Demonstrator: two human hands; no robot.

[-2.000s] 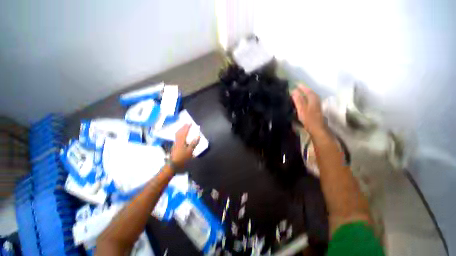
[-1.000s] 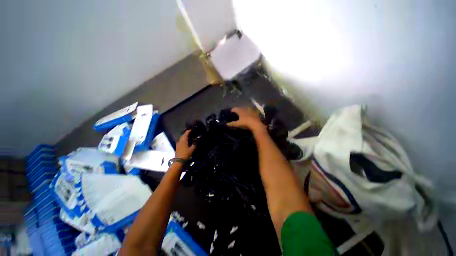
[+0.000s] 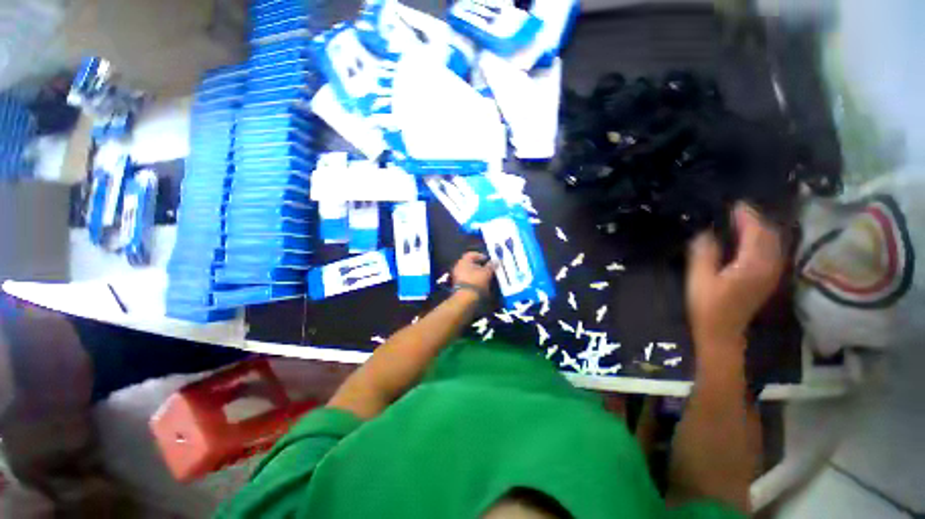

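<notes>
My left hand (image 3: 472,274) is small in view, its fingers curled at the left edge of a blue-and-white retail box (image 3: 513,260) lying near the table's front. Whether it grips the box cannot be told. My right hand (image 3: 735,266) is blurred, thumb and fingers apart, with nothing seen in it. It is at the lower right side of the tangled black cable pile (image 3: 639,152). A heap of loose blue-and-white boxes (image 3: 350,66) with white sheets (image 3: 441,114) on it lies beyond my left hand.
Long rows of blue-edged boxes (image 3: 266,182) stand at the left. White paper slivers (image 3: 593,350) are scattered at the table's front edge (image 3: 649,385). A cream tote bag (image 3: 857,253) is at the right. A red-orange stool (image 3: 228,411) is below left. More boxes (image 3: 132,218) are farther left.
The view has swung left and down. Both hands have left the middle of the cable pile: the left moved to a box near the front edge, the right drew back to the pile's near right side.
</notes>
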